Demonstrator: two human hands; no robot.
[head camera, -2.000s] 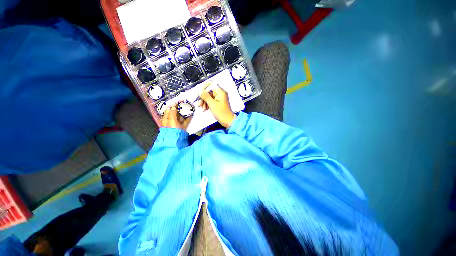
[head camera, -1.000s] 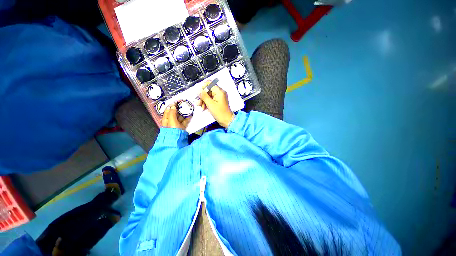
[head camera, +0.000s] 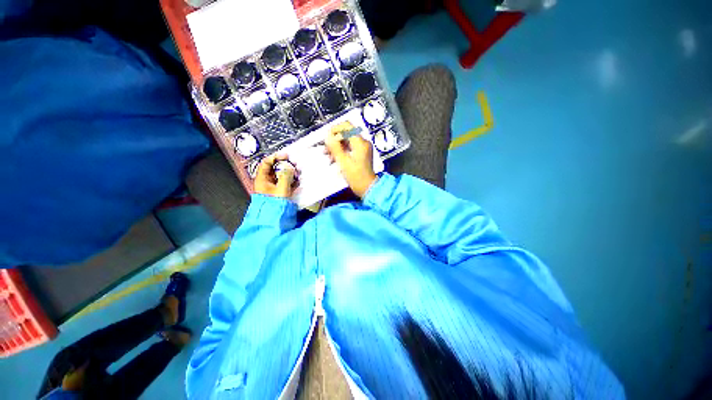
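A clear blister tray (head camera: 312, 114) with round black components lies across my lap. A white sheet (head camera: 321, 186) covers its near pockets. My left hand (head camera: 274, 176) holds a white-faced component (head camera: 284, 169) at the sheet's left part, with fingers covering some of it. My right hand (head camera: 352, 158) is over the sheet, to the right of the component and apart from it. It holds a slim dark tool (head camera: 349, 133), tweezers or a pen. White-faced components (head camera: 375, 112) sit in pockets on both sides of the sheet. One pocket (head camera: 275, 130) looks grey and textured.
A white block or sheet (head camera: 242, 30) lies at the tray's far end over a red crate (head camera: 179, 41). A person in blue (head camera: 94, 148) is close on the left. Another person's legs (head camera: 144, 344) are at lower left. A red stand (head camera: 476, 43) is at upper right.
My right hand has moved a little right, away from the component. My left fingers now cover more of the component. The person's legs at lower left have moved.
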